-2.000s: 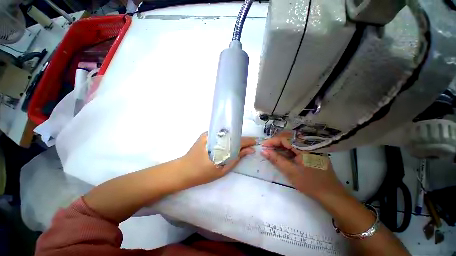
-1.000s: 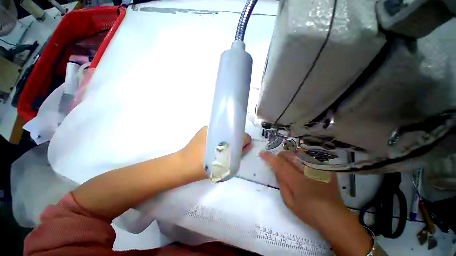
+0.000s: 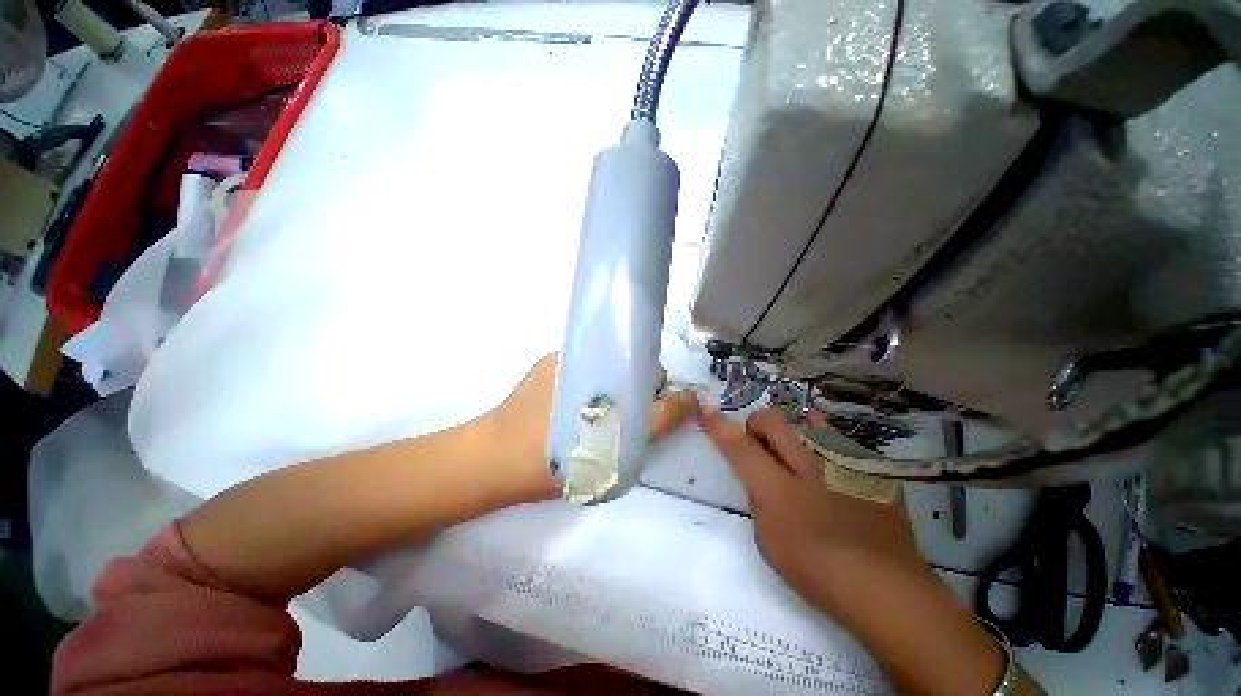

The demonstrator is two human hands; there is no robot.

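Observation:
Thin white fabric (image 3: 272, 367) lies over the table and machine bed and hangs at the left. My left hand (image 3: 531, 415) lies flat on it, partly hidden behind the grey machine lamp (image 3: 615, 299); its fingertips show right of the lamp. My right hand (image 3: 817, 524) rests on the bed, its fingertips touching or nearly touching the left ones, just in front of the presser foot (image 3: 735, 378). Whether either hand pinches the fabric cannot be told. The off-white machine head (image 3: 817, 163) stands above the right hand.
A red basket (image 3: 293, 116) with rolls and cloth stands at upper left. Black-handled shears (image 3: 1055, 571), a thin dark tool (image 3: 957, 476) and a pen (image 3: 1130, 558) lie at right. A tan block (image 3: 860, 479) sits by my right hand. Ruler marks (image 3: 762, 653) run along the front.
Compared with two seconds ago, the machine head looks larger and closer. Since one second ago, my right fingertips have moved left to my left fingertips.

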